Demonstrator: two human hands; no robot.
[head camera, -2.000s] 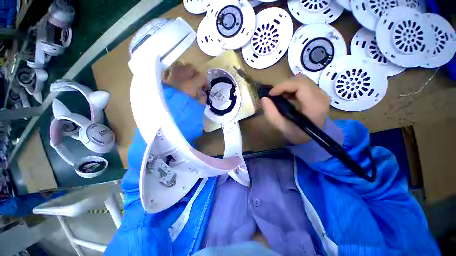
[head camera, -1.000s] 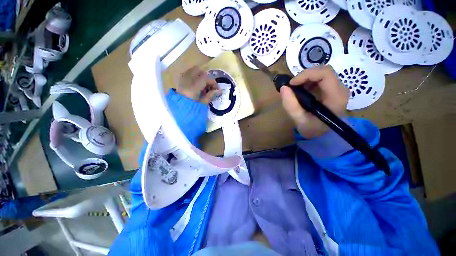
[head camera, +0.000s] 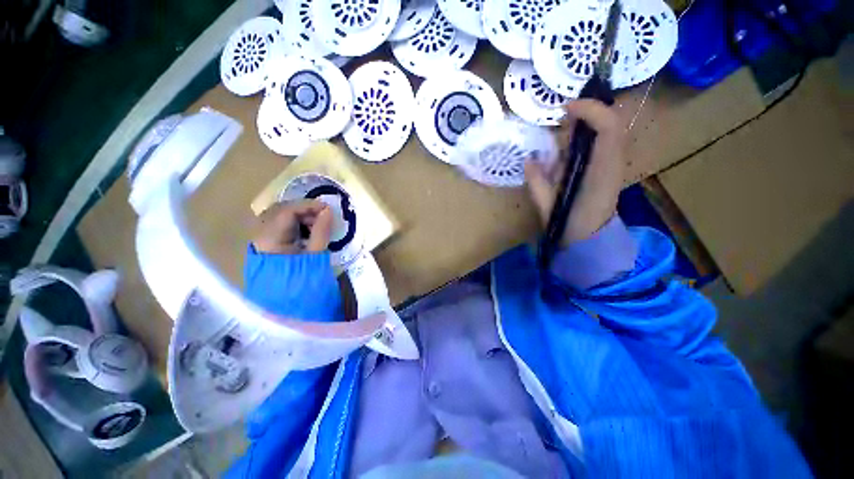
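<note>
My right hand (head camera: 595, 178) holds the black soldering iron (head camera: 579, 154), its tip pointing up and away. A white slotted speaker plate (head camera: 508, 152), slightly blurred, is at the fingertips of the same hand, tilted. My left hand (head camera: 298, 224) is at the open ear cup (head camera: 348, 245), fingertips pinched over its dark ring; whether a wire is between them is hidden. The cup rests on the cream block (head camera: 323, 159). The white headband (head camera: 167, 248) curves to the left, with its other open cup (head camera: 220, 365) against my sleeve.
Several white speaker plates (head camera: 375, 110) are piled at the back of the brown bench (head camera: 426, 220). Finished-looking cat-ear headphones (head camera: 112, 360) lie on the green belt at left. A blue tray (head camera: 716, 42) is at the back right. A cardboard piece (head camera: 749, 187) is at right.
The view has shifted to the right. My right hand has turned the iron more upright, and a plate is now at its fingertips, off the pile. My left hand stays at the cup.
</note>
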